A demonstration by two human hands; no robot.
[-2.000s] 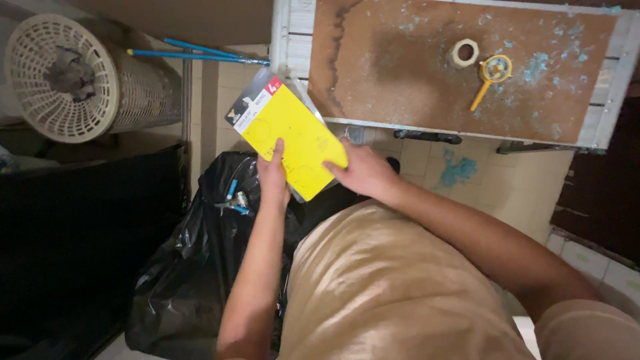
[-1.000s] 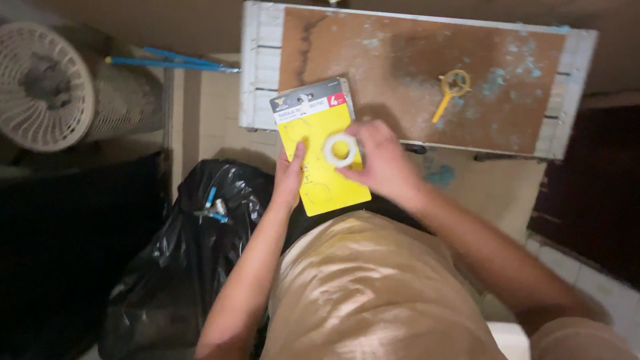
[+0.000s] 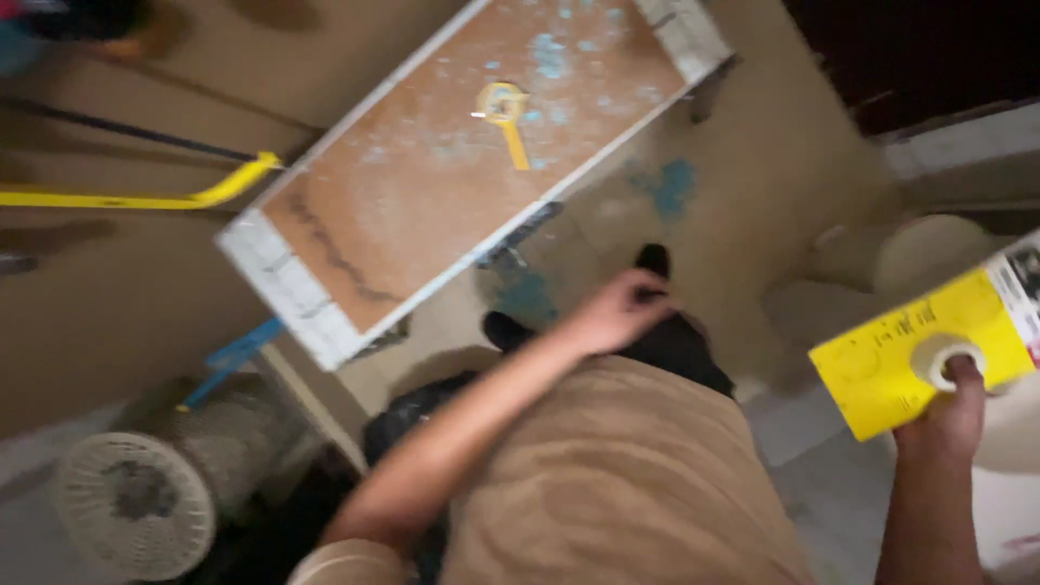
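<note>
My right hand (image 3: 946, 422) holds a yellow cardboard package (image 3: 886, 349) and a roll of pale tape (image 3: 942, 355) pressed against its face, the thumb in the roll's core. The package bears writing. My left hand (image 3: 621, 313) is over the floor in front of my body, blurred, its fingers curled; nothing is plainly seen in it. A yellow ring-shaped tool with a handle (image 3: 513, 142) lies on the brown-topped table (image 3: 406, 195), among scattered blue bits.
The table has white edges (image 3: 280, 284). A white plastic basket (image 3: 134, 504) lies on its side at the lower left, near blue sticks (image 3: 244, 345). Black plastic (image 3: 414, 406) is beside my body. A yellow bar (image 3: 106, 199) stands at the left. Blue patches mark the floor (image 3: 670, 187).
The view has turned strongly. My left hand has let go of the package, which is now in my right hand with the tape roll, out at the right. Earlier the roll lay on the table.
</note>
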